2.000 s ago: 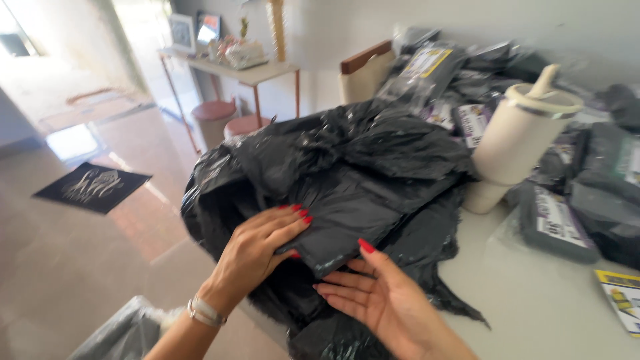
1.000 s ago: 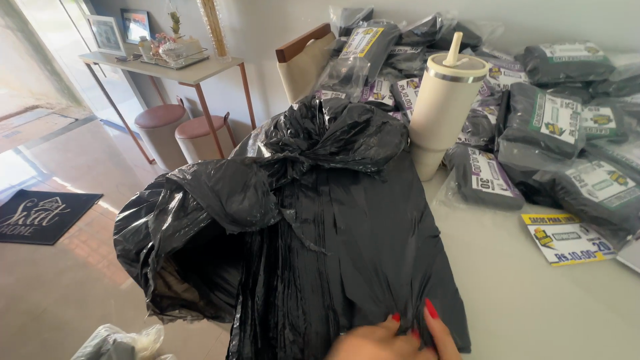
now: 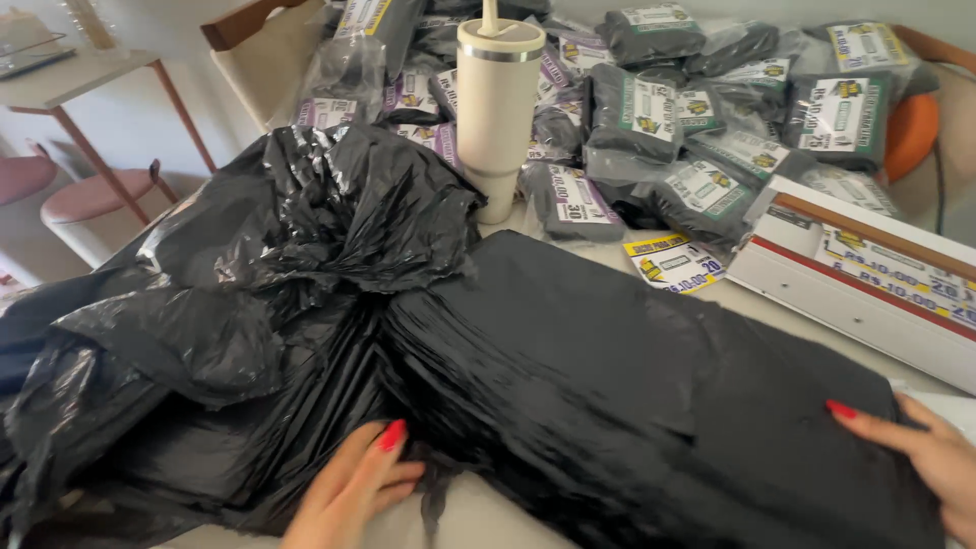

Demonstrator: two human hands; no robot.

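Note:
A thick stack of flat black plastic bags (image 3: 579, 358) lies across the table, fanned along its near edge. My right hand (image 3: 915, 450) grips its right end, thumb on top and fingers out of sight beneath. My left hand (image 3: 366, 480) is at the near edge, by the place where the stack meets a crumpled black plastic wrapping (image 3: 328, 206); its fingers are slightly curled, and whether they pinch any plastic is unclear. More folded black bags (image 3: 206, 450) show inside the wrapping at the left.
A cream tumbler with a straw (image 3: 497, 114) stands behind the stack. Several clear packets of folded black bags (image 3: 637, 114) cover the table's back. A printed yellow and white card (image 3: 675, 263) lies near a white box (image 3: 854, 305) at right. Chairs and a side table (image 3: 76, 84) stand beyond.
The stack now extends to the right across the table, where one second ago it lay toward the near edge. Both hands are in view now; one second ago only one showed. The view has shifted right.

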